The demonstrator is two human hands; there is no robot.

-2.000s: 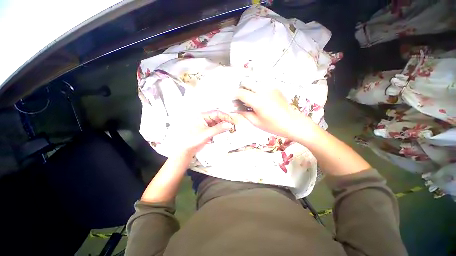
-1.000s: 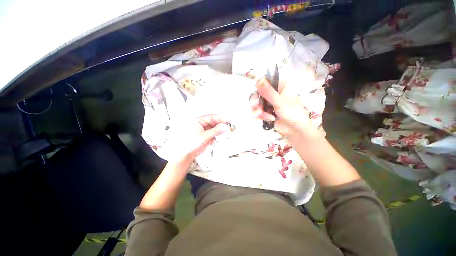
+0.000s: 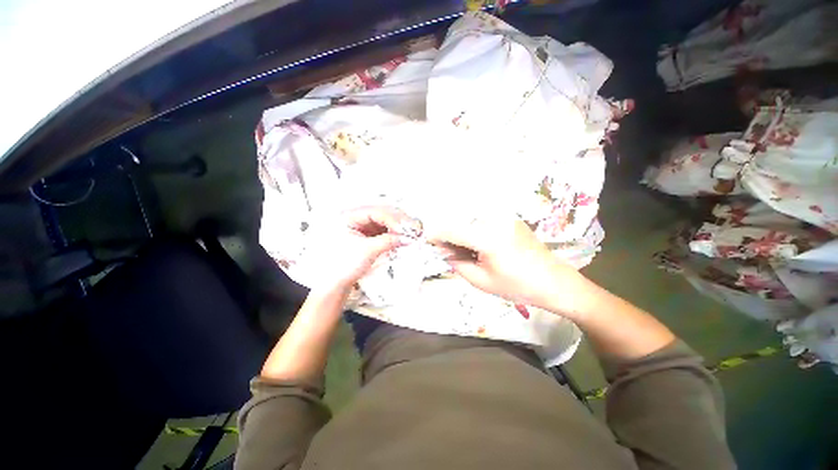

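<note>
A white garment with red-pink flowers lies bunched on my lap; its middle is overexposed. My left hand pinches a fold of its cloth, with a tiny dark spot near the fingertips. My right hand is close to the left one at the same fold, its fingers bent. A dark patch shows between its thumb and fingers; I cannot tell whether it is the snips or shadow. No needle or thread can be made out.
A white table with a dark edge curves across the upper left. A black chair stands at the left. More floral garments hang or lie heaped at the right. Yellow-black tape marks the green floor.
A second ago my right hand held dark snips, pointing up, above the garment. It has since come down and left to the fold beside my left hand, and the snips no longer show clearly.
</note>
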